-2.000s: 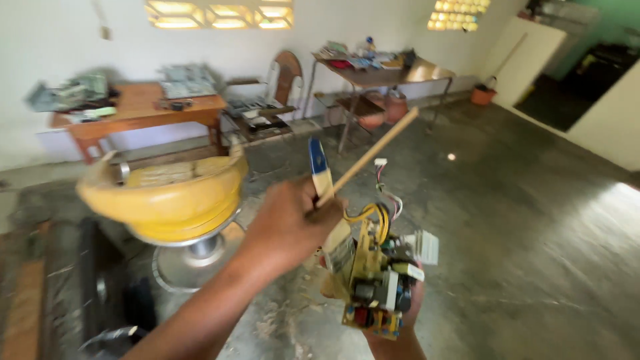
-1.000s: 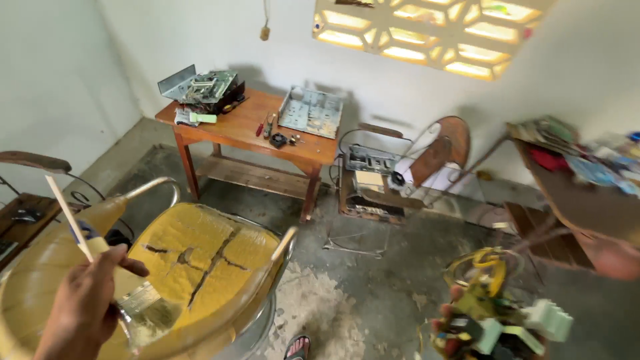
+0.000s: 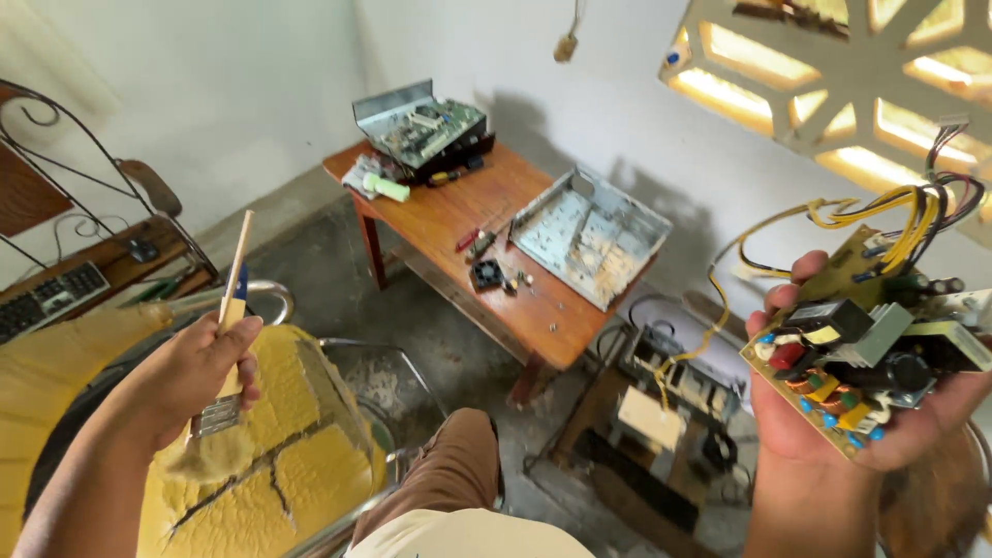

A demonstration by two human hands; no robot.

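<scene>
My left hand [image 3: 205,364] grips a flat paintbrush [image 3: 217,415] and a thin wooden stick [image 3: 241,252] together, bristles pointing down above the cracked yellow seat of a chair [image 3: 291,403]. On the right, my right hand [image 3: 806,387] holds up a power supply circuit board [image 3: 860,341], its capacitors, coils and heat sinks facing me. Yellow and black wires [image 3: 907,225] loop off its top, and one yellow wire hangs down at its left. Between my hands stands a wooden table [image 3: 434,217] with an open metal case cover [image 3: 589,240] and a small black fan [image 3: 487,274].
A case part with a green circuit board [image 3: 426,128] sits at the table's far end, by a pale green bottle [image 3: 386,188] and a screwdriver [image 3: 467,239]. Below right, a chair holds an opened device [image 3: 682,380]. A keyboard [image 3: 54,298] lies at far left.
The view has swung left toward the table with the case cover. The brush and stick, beside the board two seconds ago, are now far to its left. The board is raised higher in view.
</scene>
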